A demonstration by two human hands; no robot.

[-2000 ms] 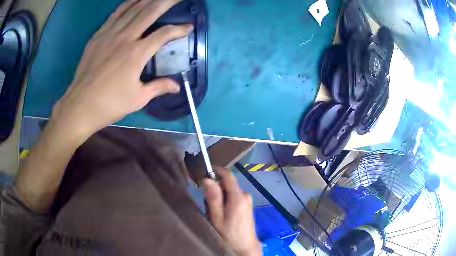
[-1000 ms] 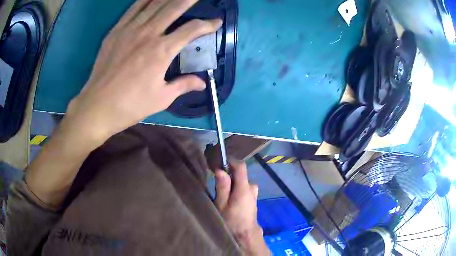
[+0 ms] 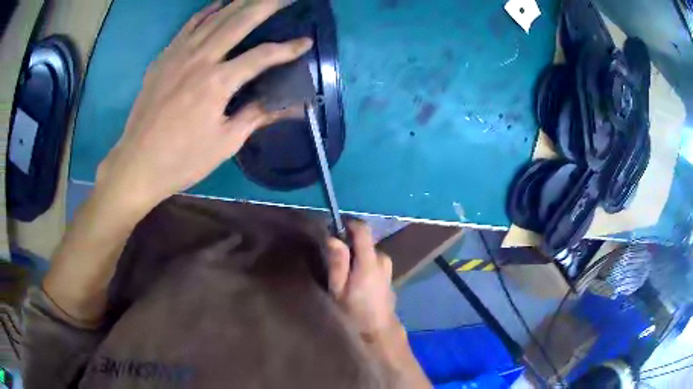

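Observation:
A black oval base housing (image 3: 285, 161) lies on the green mat near its front edge. A grey square plate (image 3: 287, 85) sits in its centre, now dark and partly hidden by my fingers. My left hand (image 3: 178, 99) lies over the housing's left side, thumb and fingers around the plate, holding it. My right hand (image 3: 361, 277) grips the screwdriver at its handle end; the handle is hidden in the hand. The screwdriver's silver shaft (image 3: 324, 171) points up, its tip at the plate's lower right corner.
Black ovals (image 3: 600, 129) lie heaped on a cardboard sheet (image 3: 669, 144) at right. A white square (image 3: 523, 12) lies on the green mat (image 3: 425, 144). At left, another oval with a plate (image 3: 42, 129) rests on cardboard. Blue bins (image 3: 456, 353) and a fan (image 3: 627, 273) are below.
The view has shifted. The screwdriver is still at the plate's lower right corner, its shaft slightly more tilted. The plate looks darker. Both hands keep their holds.

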